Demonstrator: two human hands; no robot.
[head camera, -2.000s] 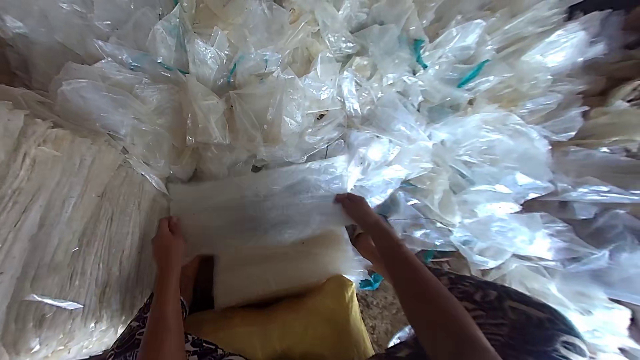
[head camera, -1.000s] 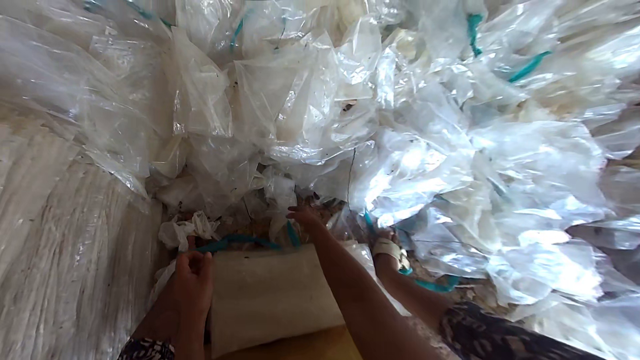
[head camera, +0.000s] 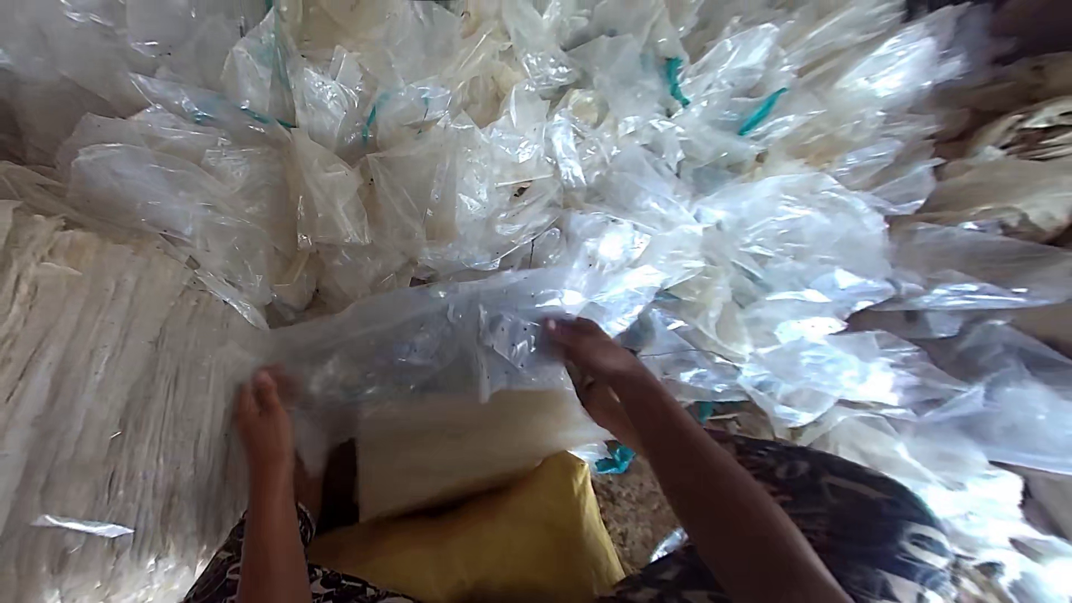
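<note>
A clear plastic sheet or bag (head camera: 419, 343) is spread between my two hands, above a flat stack of plastic sheets (head camera: 461, 444) in front of my body. My left hand (head camera: 266, 410) grips the sheet's left end, beside the tall stack at the left. Over the sheet's right part is my right hand (head camera: 590, 347), blurred, its fingertips at the plastic; whether they pinch it cannot be told. Beneath the flat stack lies a yellow sack or cushion (head camera: 494, 536).
Crumpled clear plastic bags (head camera: 469, 184) are heaped across the front and right, with teal strips (head camera: 760, 111) among them. A tall stack of flattened plastic sheets (head camera: 109, 402) rises at the left. Brown ground (head camera: 636, 511) shows by my patterned clothing.
One second ago my right hand reached toward the heap and the flat stack lay uncovered. Now a clear sheet stretches over its far part, between my hands. The view has shifted.
</note>
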